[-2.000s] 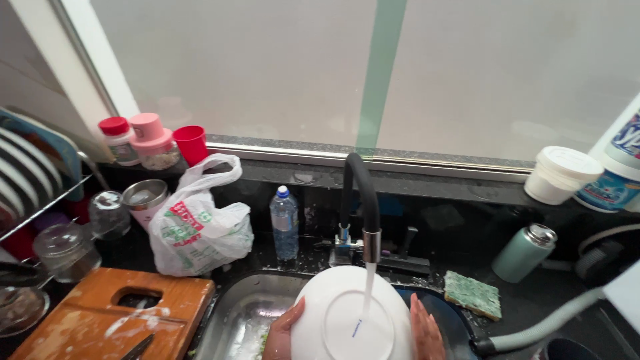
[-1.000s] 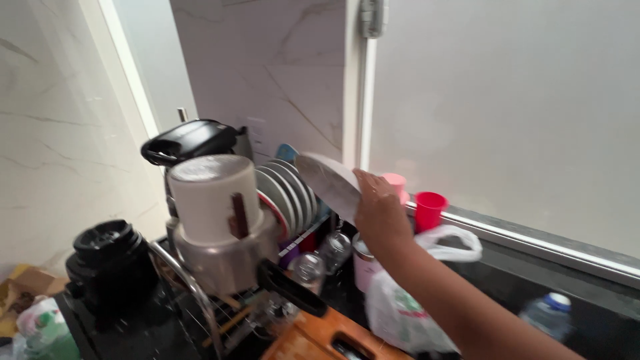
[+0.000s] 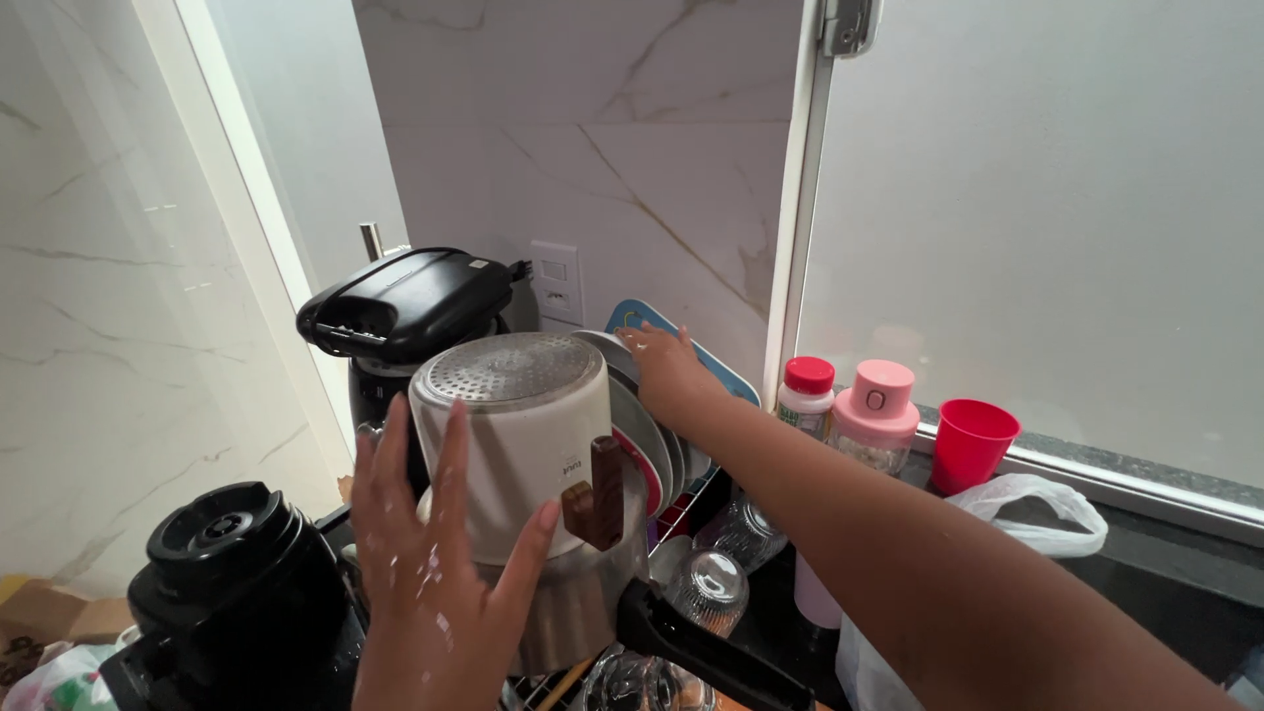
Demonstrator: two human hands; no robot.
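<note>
My left hand (image 3: 444, 563), wet and with fingers spread, is in front of an upturned white pot (image 3: 504, 454) with a wooden handle, which sits on a metal pan (image 3: 573, 612) with a black handle. Whether its fingers touch the pot I cannot tell. Behind the pot, my right hand (image 3: 671, 365) reaches to the upright plates (image 3: 642, 425) in the dish rack, its fingers over the top of a pale plate; its grip is partly hidden. A blue tray (image 3: 731, 367) leans behind the plates.
A black thermos (image 3: 237, 592) stands at the lower left, a black sandwich maker (image 3: 415, 296) behind. Glasses (image 3: 706, 588), a red-lidded jar (image 3: 807, 390), a pink-lidded container (image 3: 877, 415), a red cup (image 3: 973, 444) and a plastic bag (image 3: 1037, 504) are on the right.
The view has swung left from the sink to the dish rack. The white dish, under the tap and then held by my right hand, is now at the rack. My left hand has come into view.
</note>
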